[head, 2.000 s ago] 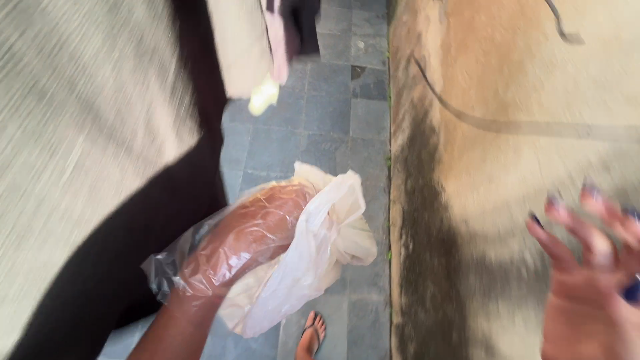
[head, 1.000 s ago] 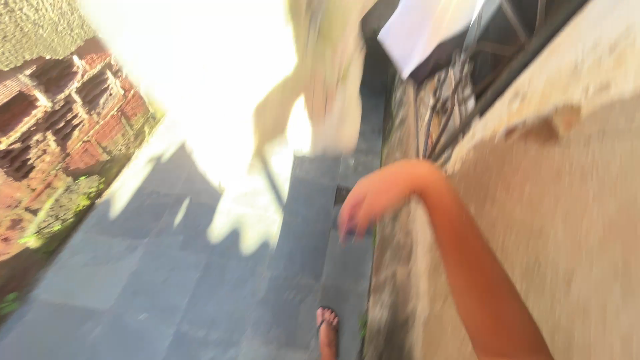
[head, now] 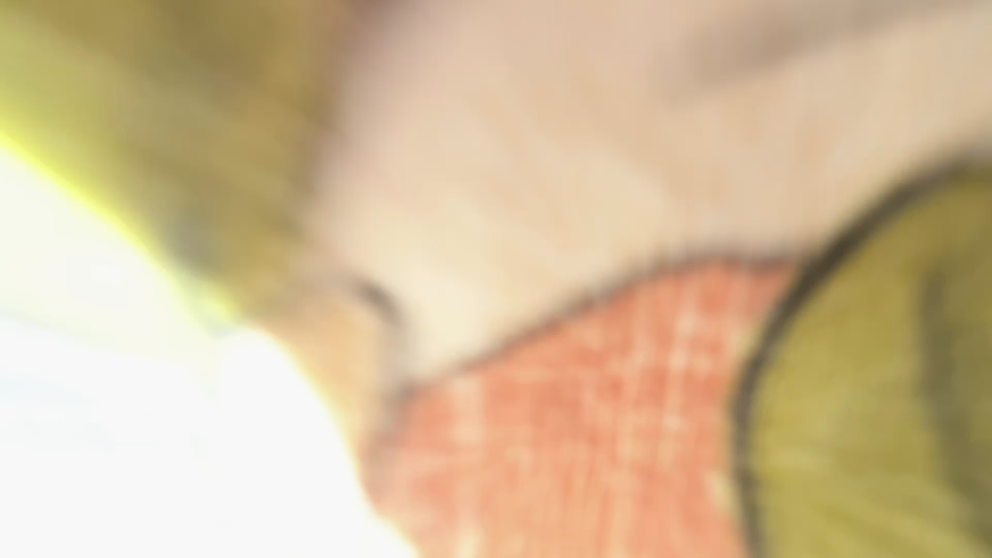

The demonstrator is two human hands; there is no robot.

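Neither my left hand nor my right hand shows in the head view at this moment, so what they hold or touch cannot be seen. The whole view is badly blurred. A red-orange surface with pale streaks (head: pixel 573 434) fills the lower middle, bordered by a dark curved line. Right of it is a rounded olive-yellow shape with a dark outline (head: pixel 845 403).
A pale beige surface (head: pixel 542 155) spans the top and middle. At the upper left is a blurred olive-brown area (head: pixel 232 116). Glaring white light (head: pixel 155 434) covers the lower left. What these surfaces belong to, I cannot tell.
The view has swung sharply away from the paved floor and my foot. My hand and forearm, seen in the earlier frames, have left the picture.
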